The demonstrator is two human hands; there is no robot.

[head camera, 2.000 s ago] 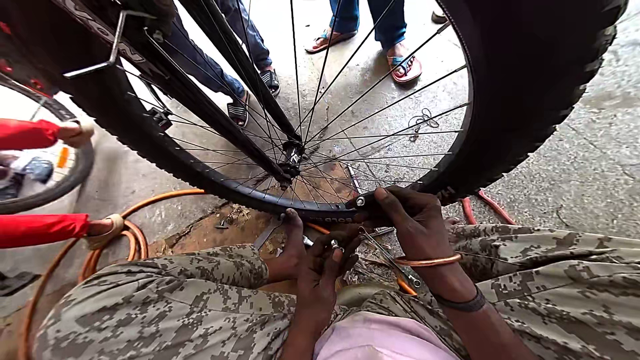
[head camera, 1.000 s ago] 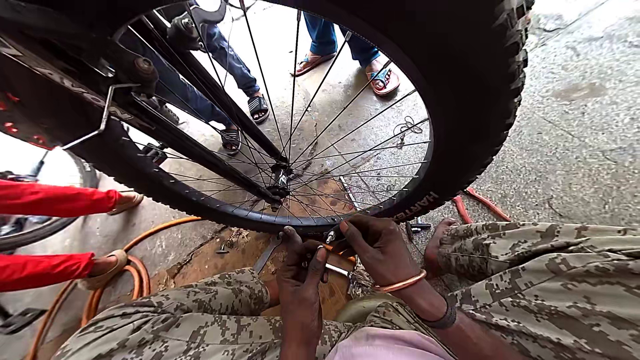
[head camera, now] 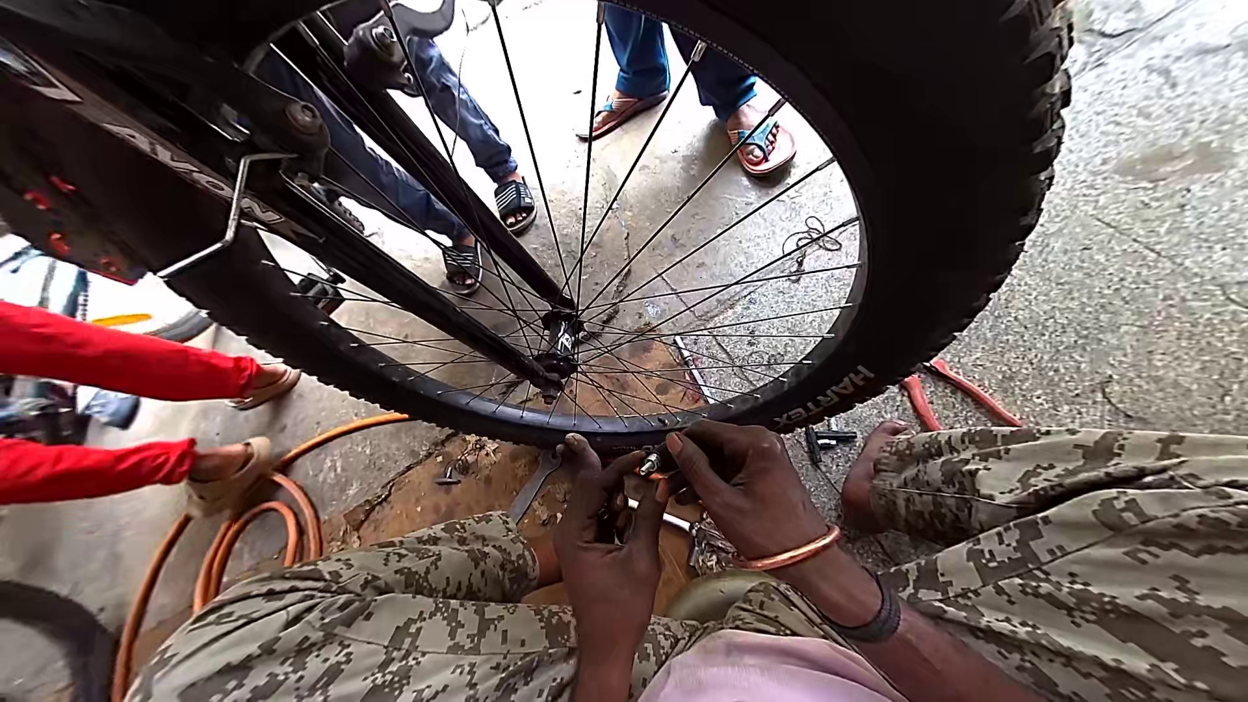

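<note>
A bicycle's spoked front wheel with a black knobby tyre (head camera: 960, 195) fills the upper view, its hub (head camera: 561, 341) held in a black fork (head camera: 419, 302). Just below the lower rim, my left hand (head camera: 609, 556) and my right hand (head camera: 746, 478) meet. A small metal part (head camera: 650, 464), shiny and short, lies between their fingertips; its exact kind is too small to tell. My right thumb and forefinger pinch it. The fingers of my left hand are curled up against it, and whether they grip anything is partly hidden.
Orange hose (head camera: 302, 507) lies coiled at left beside a person in red trousers (head camera: 97, 473). Two more people's sandalled feet stand beyond the wheel. A flat metal tool (head camera: 534, 487), a black-handled tool (head camera: 829, 439) and red hose (head camera: 921, 402) lie on the ground. My knees flank the work spot.
The view has shifted, and the wheel appears turned or moved relative to my body. Two seconds ago my right hand was at the tyre; now both hands are together just below it.
</note>
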